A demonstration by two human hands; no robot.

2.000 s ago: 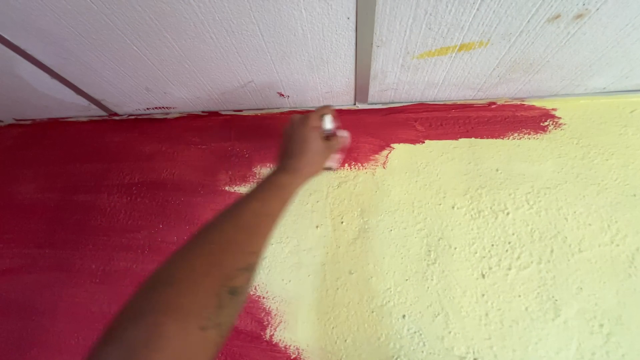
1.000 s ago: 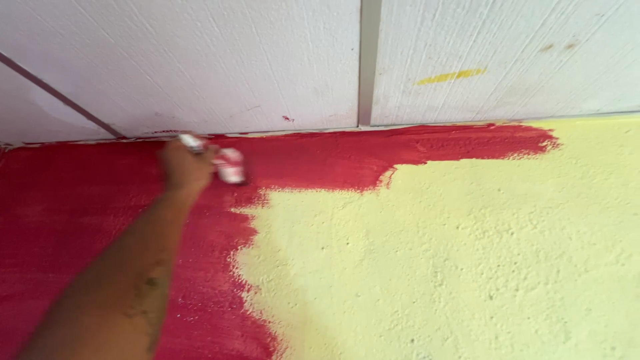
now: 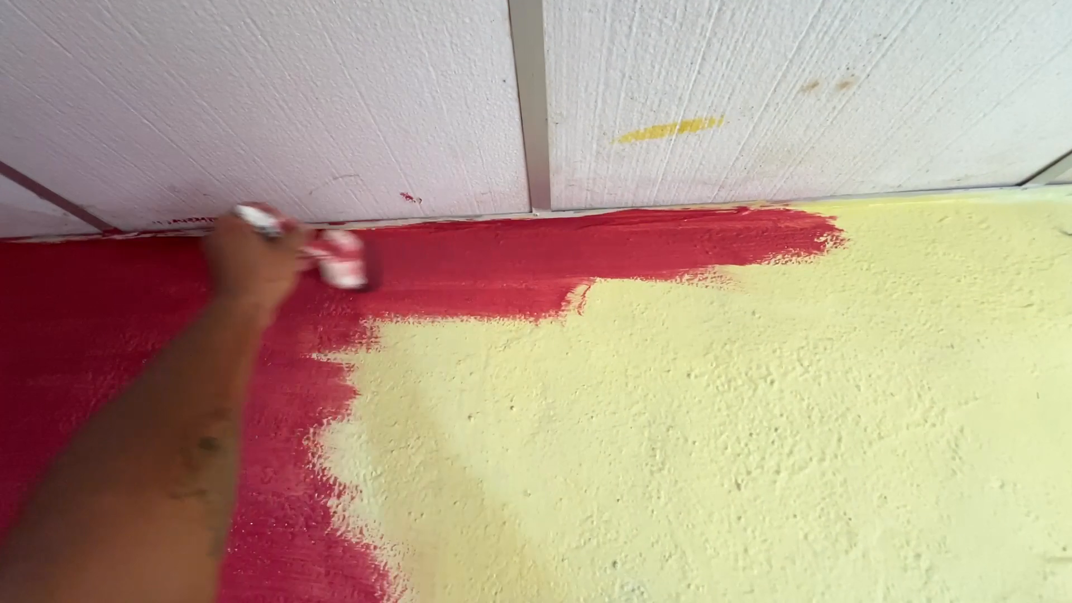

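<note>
My left hand (image 3: 251, 260) grips a paintbrush (image 3: 343, 260) near the top edge of the wall, at the left of the view. The brush is blurred; its white, red-smeared head points right and lies against or close to the wet-looking red paint (image 3: 469, 260). The white handle end shows above my fist. Red covers the left of the wall and runs right in a narrowing band under the ceiling. Its ragged edge meets the pale yellow wall (image 3: 712, 419). My right hand is out of view.
White textured ceiling panels (image 3: 335, 100) adjoin the wall's top edge, divided by a grey strip (image 3: 529, 100). One panel bears a yellow paint smear (image 3: 670, 129), another a small red spot (image 3: 410, 198). The wall surface is rough and pitted.
Since two seconds ago, my left hand has moved left along the wall's top edge, still gripping the brush. More of the red band's lower edge now shows where the hand was.
</note>
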